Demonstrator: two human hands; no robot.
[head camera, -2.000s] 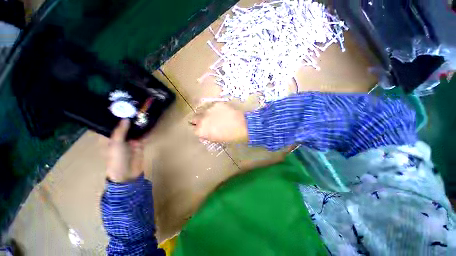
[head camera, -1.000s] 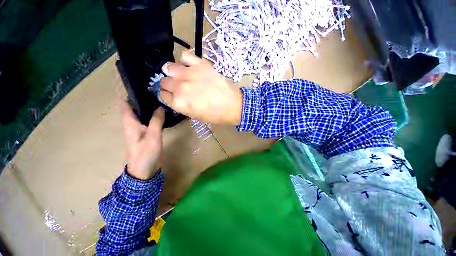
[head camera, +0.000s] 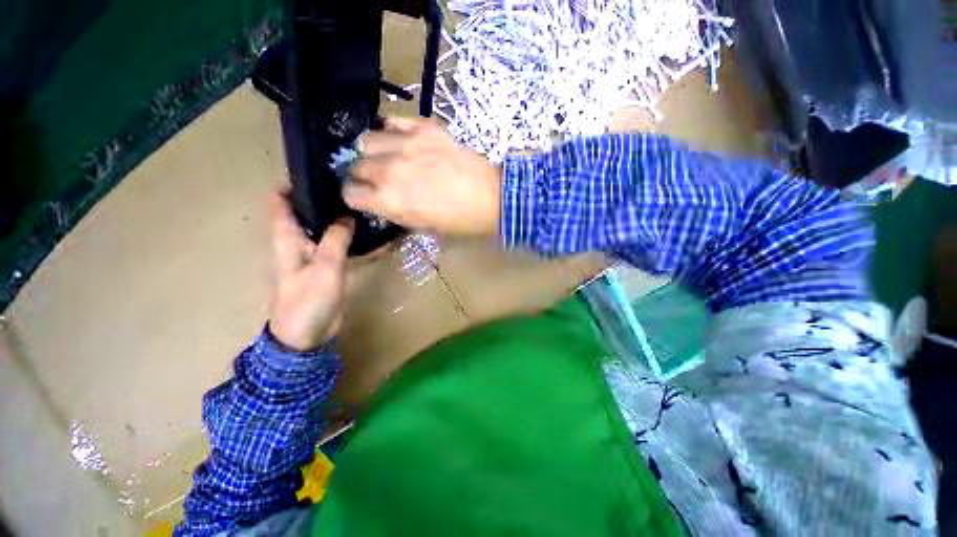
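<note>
A black plastic housing (head camera: 334, 79) lies on the cardboard left of centre, its far end cut off by the top edge. A thin black frame stands out from its right side. My left hand (head camera: 307, 275) holds the near end of the housing, thumb on top. My right hand (head camera: 425, 176) is over the housing's near part, fingertips down at a pale toothed gear (head camera: 344, 157). My right fingertips are partly hidden, and I cannot tell whether they pinch a small part. A heap of white rods (head camera: 577, 68) lies beyond my right hand.
Tiny shiny pins (head camera: 419, 255) lie on the cardboard (head camera: 157, 283) near the housing, with more at lower left. A green belt with a worn edge runs at upper left. A black bin with clear film (head camera: 855, 147) is at right, a teal box (head camera: 672, 325) below my right sleeve.
From two seconds ago, the housing has come off the belt side onto the cardboard, and my right hand has moved from the pins to its gear. Over the last second both hands stay on it.
</note>
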